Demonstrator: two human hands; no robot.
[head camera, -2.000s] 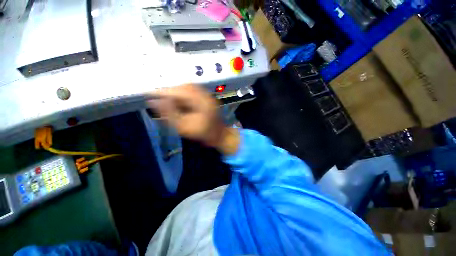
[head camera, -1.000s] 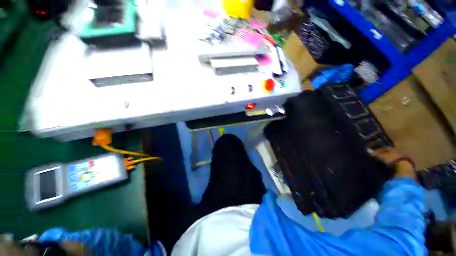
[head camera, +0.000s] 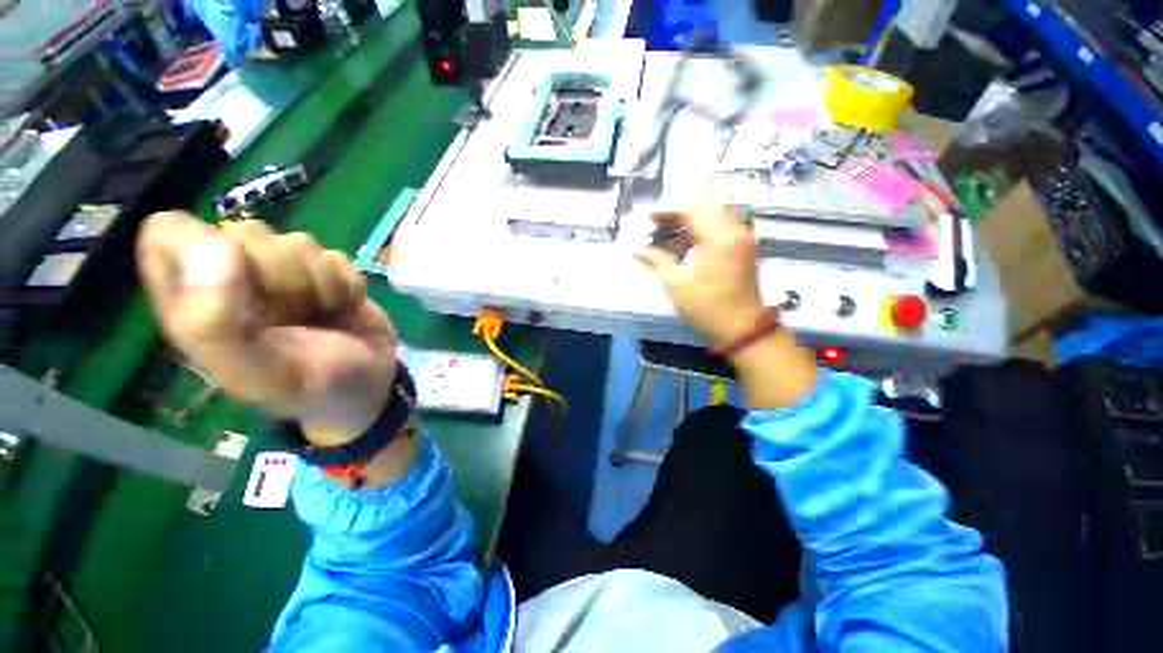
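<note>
My right hand (head camera: 717, 274) is over the front of the white machine bed (head camera: 574, 274), its thumb and fingertips closed on a small dark component (head camera: 671, 235), which is blurred. My left hand (head camera: 274, 313) is raised at the left above the green bench, its fingers curled in; whether anything is inside is hidden. The fixture with its pale teal cover (head camera: 520, 154) sits farther back on the bed. A dark phone-shaped outline (head camera: 571, 117) shows inside it. Neither hand touches the fixture.
The grey-white teach pendant (head camera: 459, 383) lies below my left hand, with an orange cable. The red emergency stop (head camera: 907, 311) is at the machine's front right. Yellow tape (head camera: 869, 97) and pink sheets (head camera: 880, 183) lie at the back right. Black trays (head camera: 1020, 472) are beside my right arm.
The view has swung left and up. My right hand has left the black trays and is over the machine bed with a small dark piece. My left hand has risen into full view.
</note>
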